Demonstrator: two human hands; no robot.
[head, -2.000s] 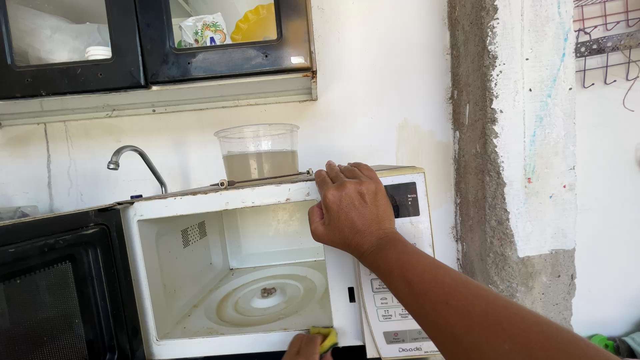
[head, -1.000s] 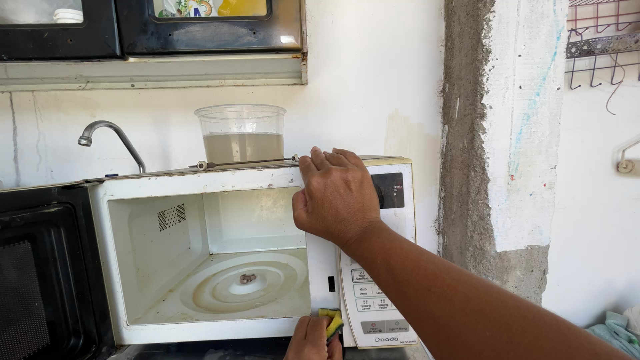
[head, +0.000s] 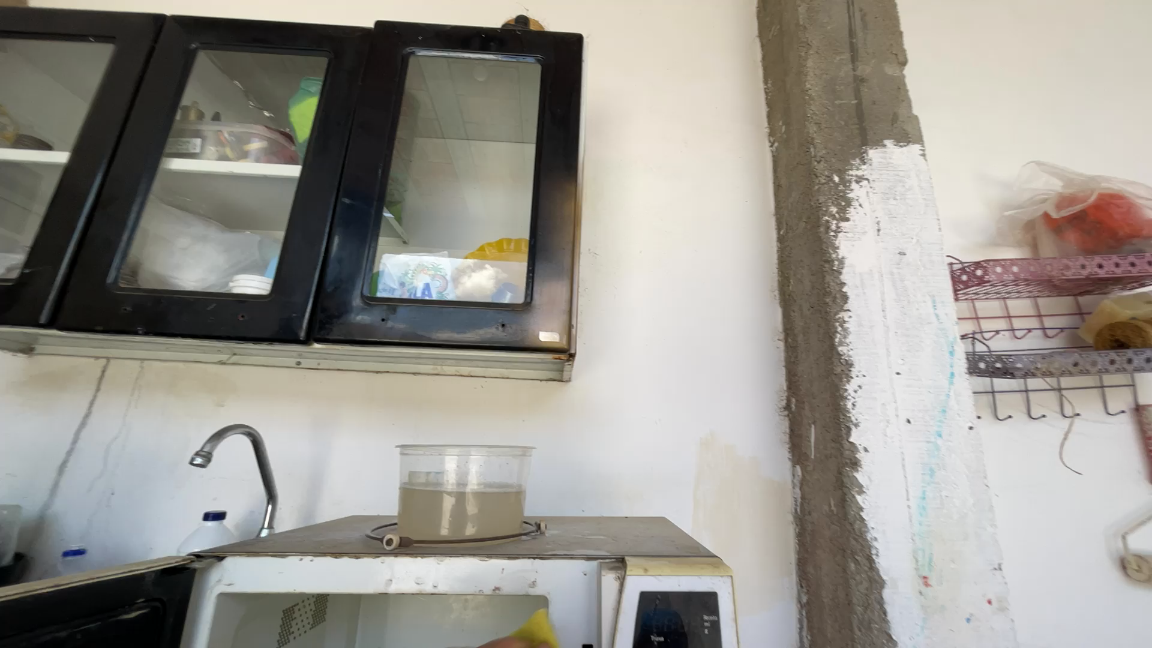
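At the bottom edge, only the fingertips of my left hand (head: 506, 643) show, against a yellow sponge (head: 538, 627); the rest of the hand is cut off. They are at the front opening of a white microwave oven (head: 405, 573), whose black door (head: 99, 605) stands open to the left. My right hand is out of view. On the microwave's top stands a clear plastic tub (head: 463, 495) partly filled with cloudy liquid. A roller ring (head: 396, 542) lies around the tub's base. The display panel (head: 678, 621) is at the right; most of the cavity is below the view.
Black-framed glass cabinets (head: 560, 180) hang above. A curved metal faucet (head: 261, 459) and a blue-capped bottle (head: 209, 531) are behind the microwave at left. A rough cement column (head: 814, 360) stands to the right, then wire racks with hooks (head: 1044, 364) on the wall.
The view has tilted up strongly. My right hand, earlier on the microwave's top front edge, has left it and is out of view. The sponge has moved up from the lower front frame to the opening.
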